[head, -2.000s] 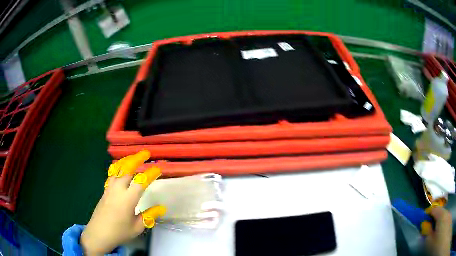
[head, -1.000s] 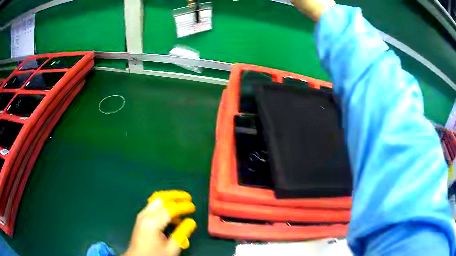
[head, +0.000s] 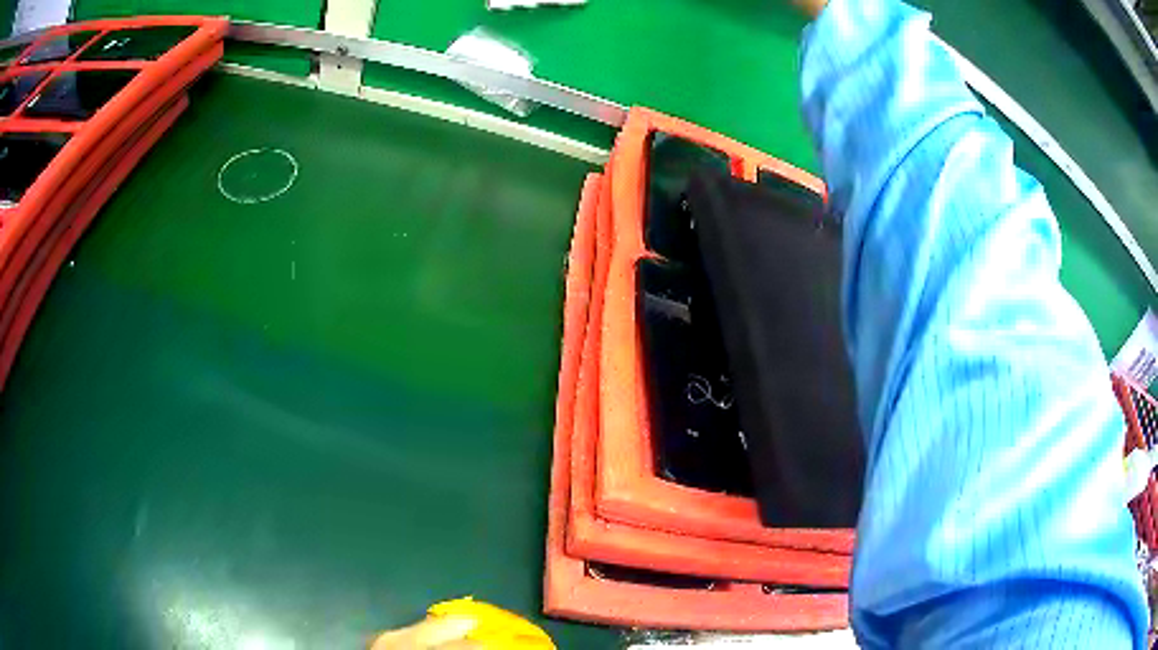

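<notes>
A stack of red-orange foam trays (head: 610, 419) stands right of centre on the green bench. Glossy black phones or screen assemblies (head: 687, 381) lie in its top pockets, one with white handwriting. A black cover (head: 794, 362) lies askew over them, partly hidden by my right sleeve. My left hand (head: 464, 629), with yellow-orange finger cots, is cut off by the bottom edge, left of the stack; its grip is unclear. My right arm reaches up across the stack; only a sliver of my right hand (head: 805, 6) shows at the top edge, its fingers out of view.
Another stack of red trays (head: 114, 140) with black slabs stands at the left. A crumpled clear bag (head: 493, 70) lies by the back rail (head: 419, 57). A strip of the white mat (head: 749, 640) shows below the central stack. More red trays are at the right edge.
The view has shifted. My left hand has come away from the whitish pack, which is out of view. My right arm has swung up from the lower right across the trays. The black cover now sits askew.
</notes>
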